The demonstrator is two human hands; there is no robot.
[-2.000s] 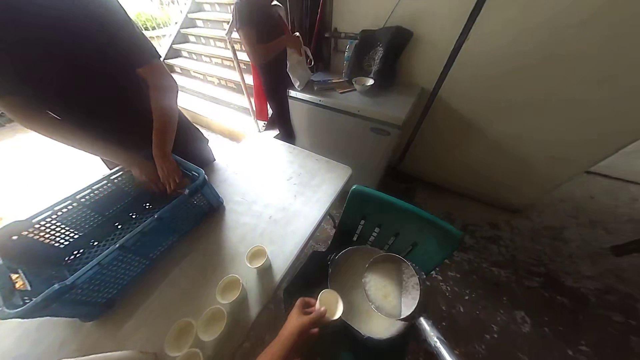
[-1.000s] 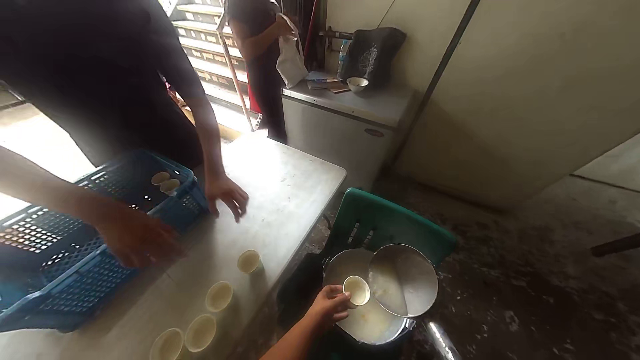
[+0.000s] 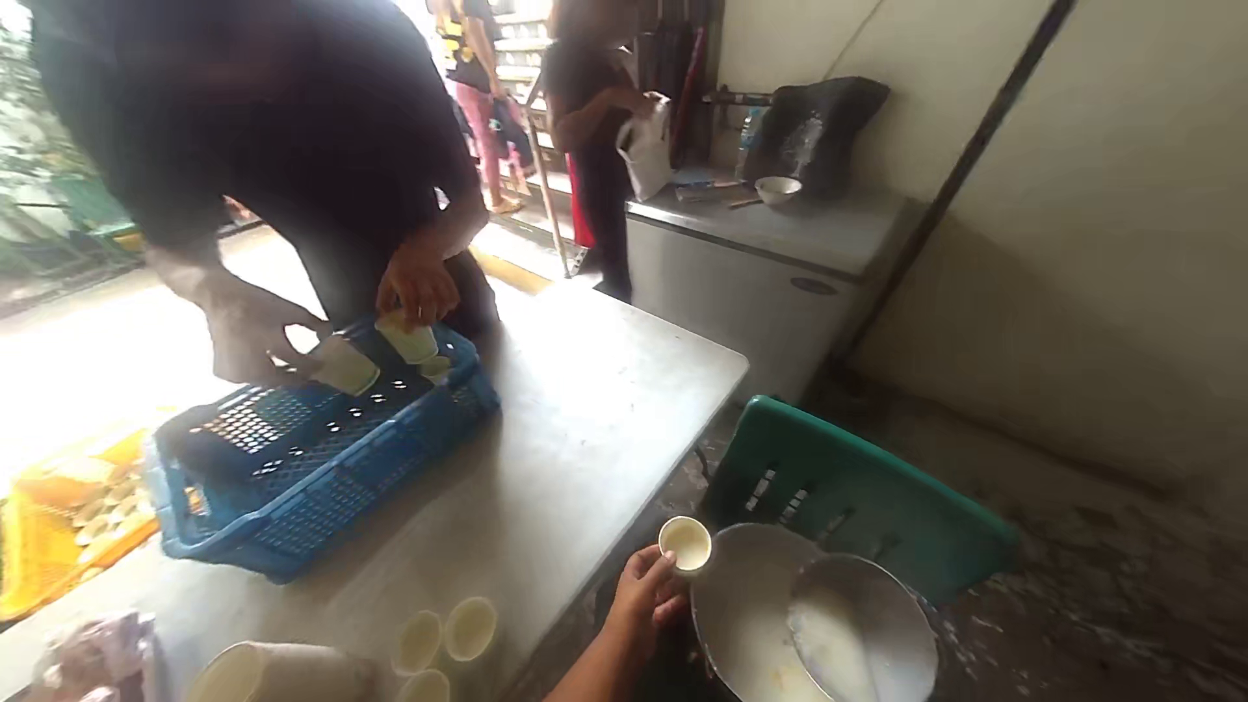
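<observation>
My left hand (image 3: 648, 590) holds a small paper cup (image 3: 685, 543) with pale contents at the left rim of a large metal pot (image 3: 746, 585). A smaller round metal pan (image 3: 863, 624) with whitish liquid sits tilted inside the pot, which also holds pale liquid. My right hand is not in view. Several similar cups (image 3: 471, 629) stand on the table near its close edge. Across the table, a co-worker's hands (image 3: 419, 283) hold two cups (image 3: 346, 366) over a blue plastic crate (image 3: 341, 487); another cup shows in its corner.
A green plastic chair (image 3: 858, 478) stands behind the pot, beside the pale table (image 3: 585, 390). A cylindrical container or cup stack (image 3: 283, 673) and a plastic bag (image 3: 97, 663) are at bottom left. Beyond are an orange crate (image 3: 29, 526), a chest freezer (image 3: 741, 283) and another person (image 3: 595, 117).
The cup in my left hand has moved from over the pot to its left rim. The co-worker's hands, earlier apart over the table and crate, now hold cups above the crate.
</observation>
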